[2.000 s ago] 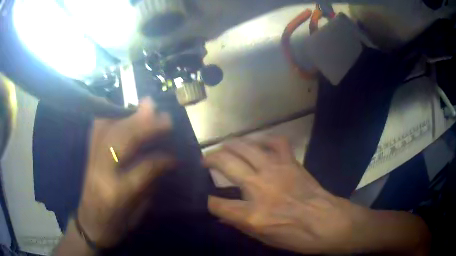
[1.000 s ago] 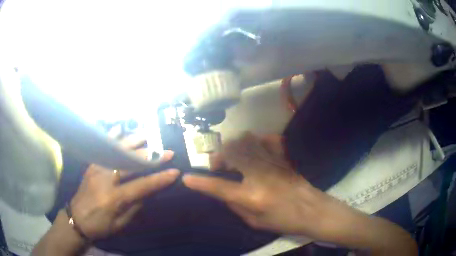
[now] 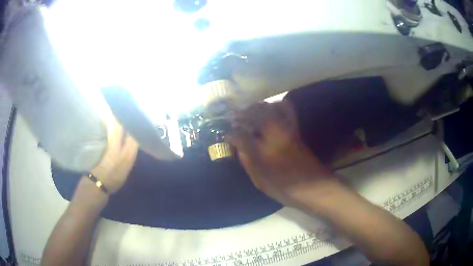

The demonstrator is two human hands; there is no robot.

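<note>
A dark fabric panel (image 3: 176,195) with a curved near edge lies across the machine bed and white table, under the needle area. My left hand (image 3: 120,158) lies on its left part, with the fingertips lost behind the lamp and in glare. My right hand (image 3: 275,150) is just right of the presser foot area (image 3: 179,136), by the ribbed brass knob (image 3: 220,151). Its fingers are in shadow and blurred, so their grip does not show. Glare hides most of the needle area.
The cream sewing machine arm (image 3: 332,57) spans the top. The pale lamp head (image 3: 57,104) hangs at the left, very bright. More dark fabric (image 3: 342,104) lies under the arm at the right. A measuring tape strip (image 3: 269,250) runs along the table's front edge.
The near edge of the fabric has moved away from me, uncovering table and tape. Both hands have moved further in towards the machine. The view has shifted, showing more of the arm.
</note>
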